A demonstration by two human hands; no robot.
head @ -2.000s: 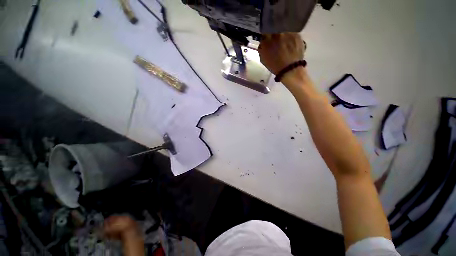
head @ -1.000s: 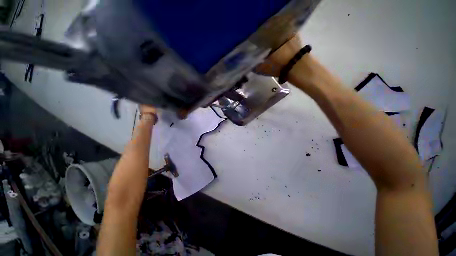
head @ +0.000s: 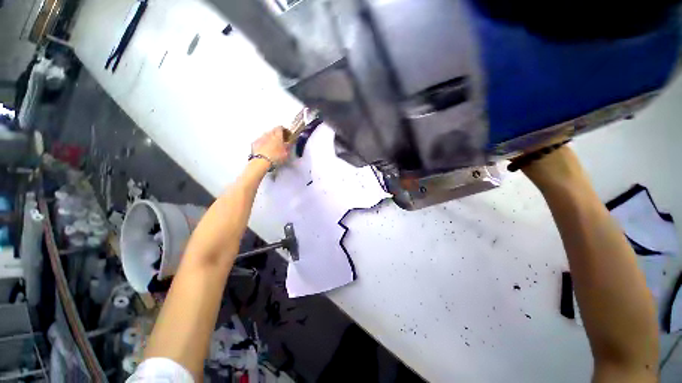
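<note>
The cutting machine, with its grey and blue motor body (head: pixel 441 90), fills the upper middle and right. Its shiny base plate (head: pixel 449 187) shows below it, at the cut edge of the fabric lay under the white paper marker (head: pixel 318 258). My left hand (head: pixel 271 147) is closed around a yellowish-brown bar weight (head: pixel 300 122) on the paper, left of the machine. My right hand (head: pixel 550 158) is at the machine's right underside; its fingers are hidden behind the body. A T-shaped metal clamp (head: pixel 291 241) sits on the lay, its rod overhanging the table edge.
Small cut pieces (head: pixel 644 221) lie at the right, partly behind my right forearm. Dark specks dot the white table (head: pixel 441 277). A white-grey waste bin (head: pixel 179 228) stands at the left beyond the table edge, among floor clutter. A dark long tool (head: pixel 128 34) lies at the upper left.
My left hand has come from off the table onto the paper and the bar weight. The machine has moved close to the camera and over the lay's edge. The view has shifted.
</note>
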